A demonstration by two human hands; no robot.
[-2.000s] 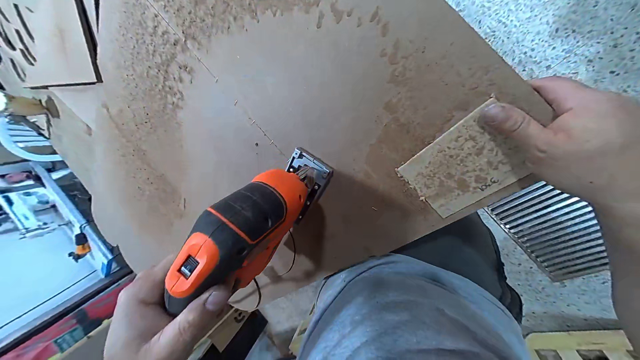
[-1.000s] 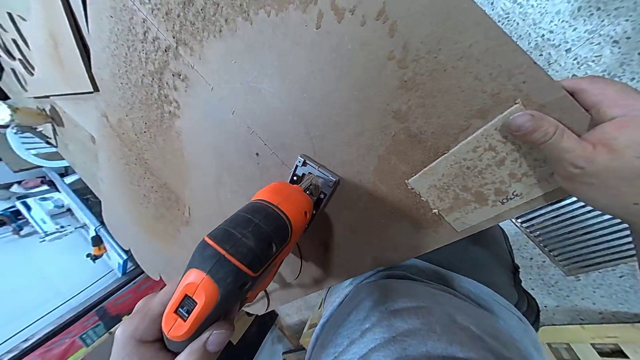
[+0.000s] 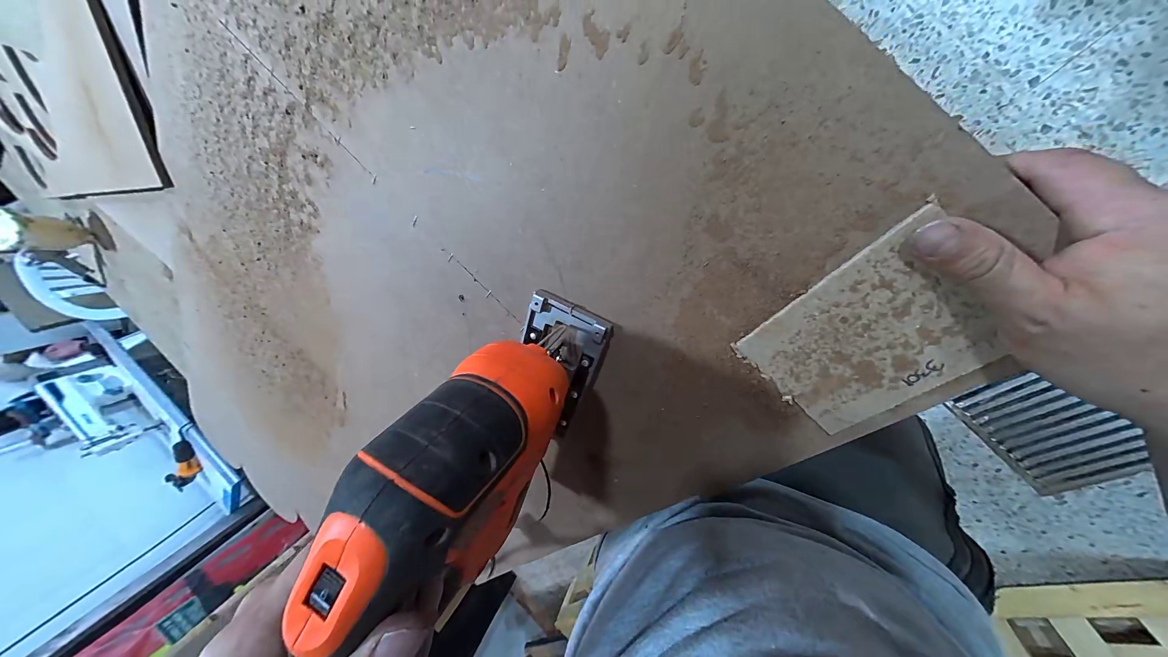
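Observation:
My left hand (image 3: 401, 634), partly cut off at the bottom edge, grips the rear of an orange and black jigsaw (image 3: 438, 456). The jigsaw's metal shoe rests on a large brown fibreboard sheet (image 3: 511, 182), at the lower end of a thin broken line. Sawdust lies over parts of the sheet. On the right, my right hand (image 3: 1049, 274) grips the sheet's edge, its thumb pressing on a small light board offcut (image 3: 867, 338) that bears handwriting. The saw blade is hidden.
A slotted wooden panel (image 3: 73, 109) lies at the upper left. A blue and white machine frame (image 3: 164, 411) stands at the left. A metal grille (image 3: 1049, 433) is on the speckled floor (image 3: 1031, 73) at the right, with a wooden pallet-like piece (image 3: 1077, 602) below it.
The jigsaw stays near the same spot on the sheet, by the end of the line. My right hand still holds the sheet and the offcut. The view has shifted slightly.

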